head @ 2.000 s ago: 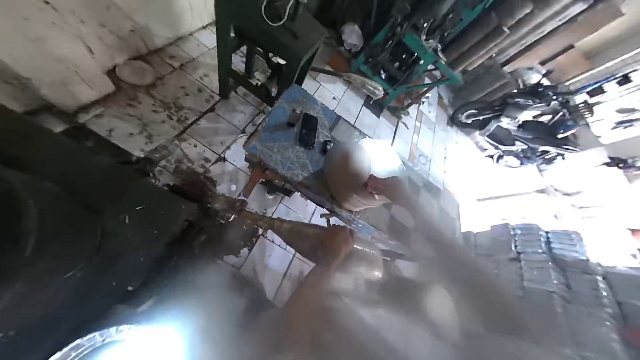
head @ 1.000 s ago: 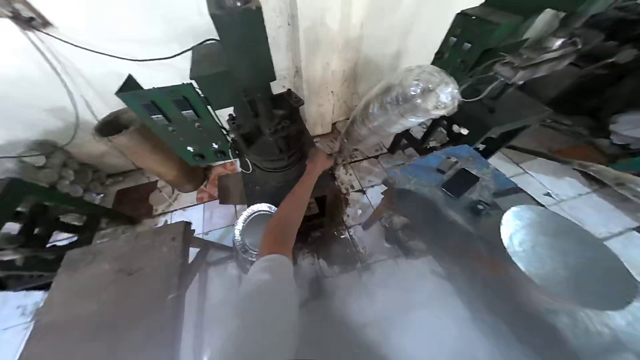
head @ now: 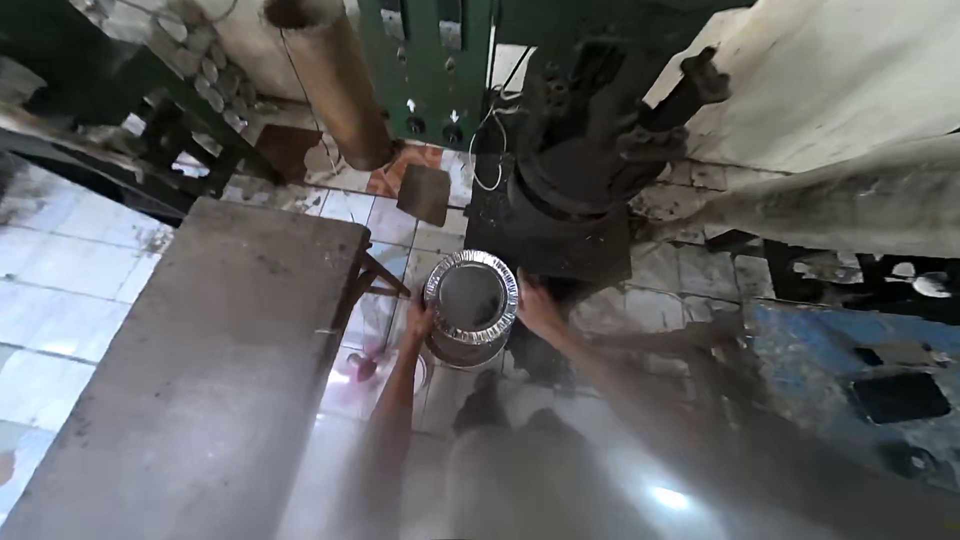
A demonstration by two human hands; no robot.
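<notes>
Between my two hands is a round foil-like metal pan with a crimped rim (head: 472,334), in front of the dark machine's base plate (head: 547,251). My left hand (head: 419,319) grips its left edge, and my right hand (head: 534,301) is at its upper right edge. Another round metal rim shows just beneath the pan. The press-like machine (head: 577,169) stands beyond my hands, with a green control panel (head: 431,67) to its left. Haze blurs both forearms.
A worn flat-topped table (head: 232,337) fills the left. At the right, a blue-topped table (head: 810,360) holds a black phone (head: 900,397). A brown cylinder (head: 337,90) stands behind on the tiled floor, near a pile of round pieces. A long plastic-wrapped roll (head: 832,202) reaches in from the right.
The view has turned downward and left. One second ago my one visible arm reached to the machine beside the wrapped roll; now both hands are on the crimped pan.
</notes>
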